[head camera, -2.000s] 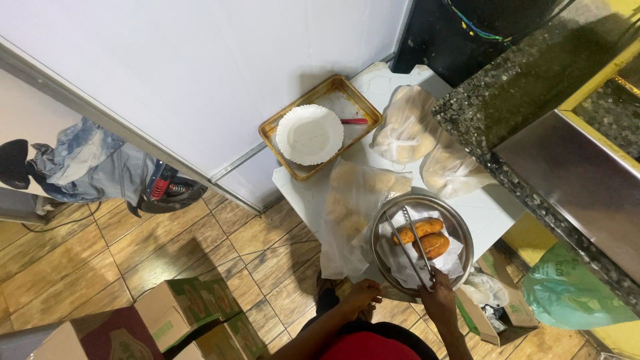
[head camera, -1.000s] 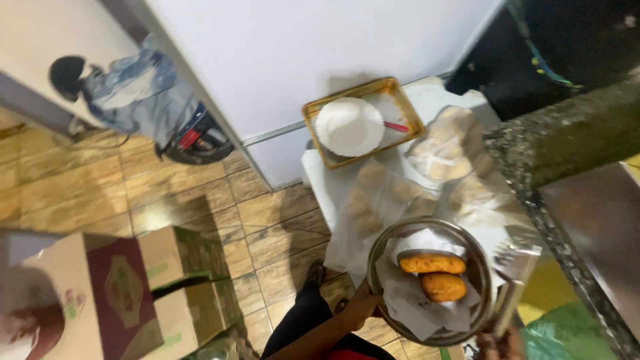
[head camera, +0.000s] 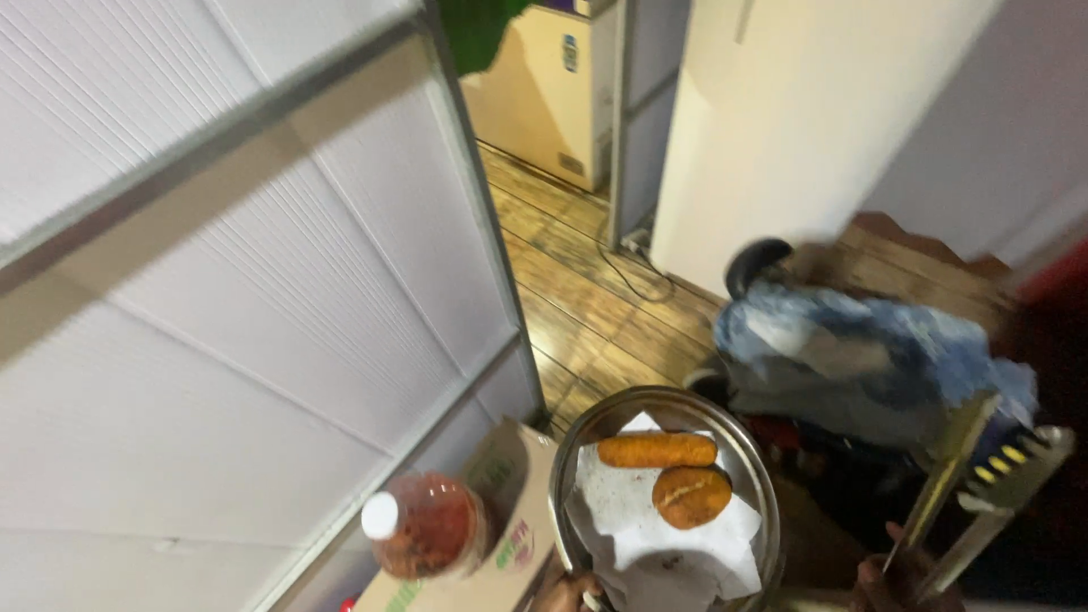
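A round steel bowl (head camera: 769, 501) lined with white paper (head camera: 629, 501) sits low in the middle of the view. On the paper lie a long fried snack (head camera: 657, 450) and, touching or close below it, a rounder fried snack (head camera: 692, 497). My left hand (head camera: 568, 591) grips the bowl's rim at its lower left. To the right of the bowl, my right hand (head camera: 905, 582) holds metal tongs (head camera: 952, 501), their two arms apart and pointing up, with nothing between them.
A plastic bottle with red contents (head camera: 433, 527) and a white cap stands on a cardboard box (head camera: 510, 544) left of the bowl. A pale panel wall (head camera: 255, 297) fills the left. Beyond are a tiled floor (head camera: 578, 297), a cream freezer-like appliance (head camera: 535, 102) and a motorcycle under blue cloth (head camera: 850, 340).
The view has swung far left, away from the white table with the tray and bagged food. The bowl and tongs have moved along with my hands; both snacks remain in the bowl.
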